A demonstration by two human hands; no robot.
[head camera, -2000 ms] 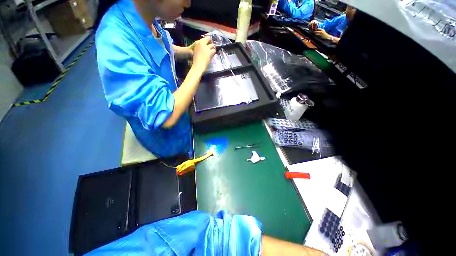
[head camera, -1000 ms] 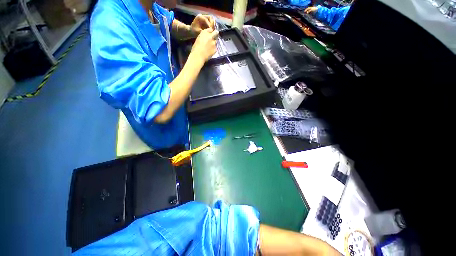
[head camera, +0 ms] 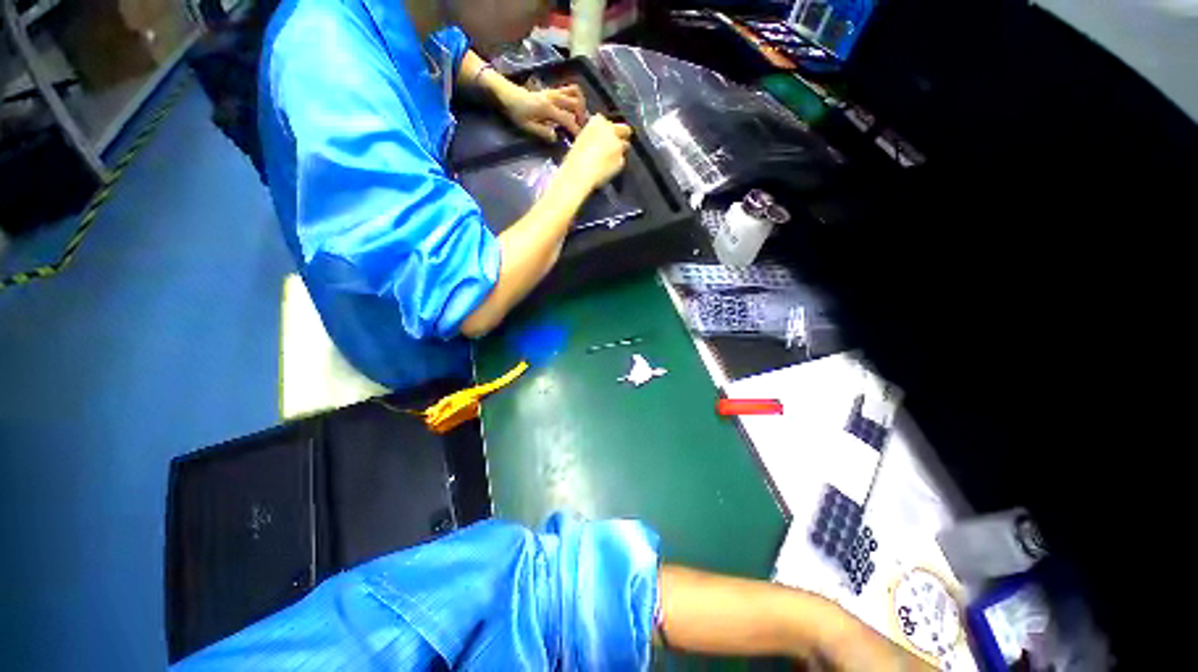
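My left forearm reaches in from the bottom left, its blue sleeve pushed up. My left hand [head camera: 861,646] is cut off by the bottom edge, and its fingers are hidden. My right hand is out of the picture. White paper [head camera: 788,460] lies beyond the forearm, with a sheet of round black pads [head camera: 842,536] on it. A strip with black squares [head camera: 868,420] lies further up. A round, spotted pale item [head camera: 925,614] lies at the lower right. A red bar [head camera: 750,407] lies at the paper's left edge.
A coworker in blue [head camera: 381,171] handles a panel at a black foam tray [head camera: 631,243]. A two-pocket tray [head camera: 315,453], orange-yellow tool [head camera: 453,410], white star-shaped piece [head camera: 641,372], small bottle [head camera: 745,230] and blue holder [head camera: 985,624] are around the green mat [head camera: 591,460].
The view has shifted, and the bench things appear further left and higher. More of my left wrist and hand shows. The coworker's hands have moved down over the tray and the coworker leans in.
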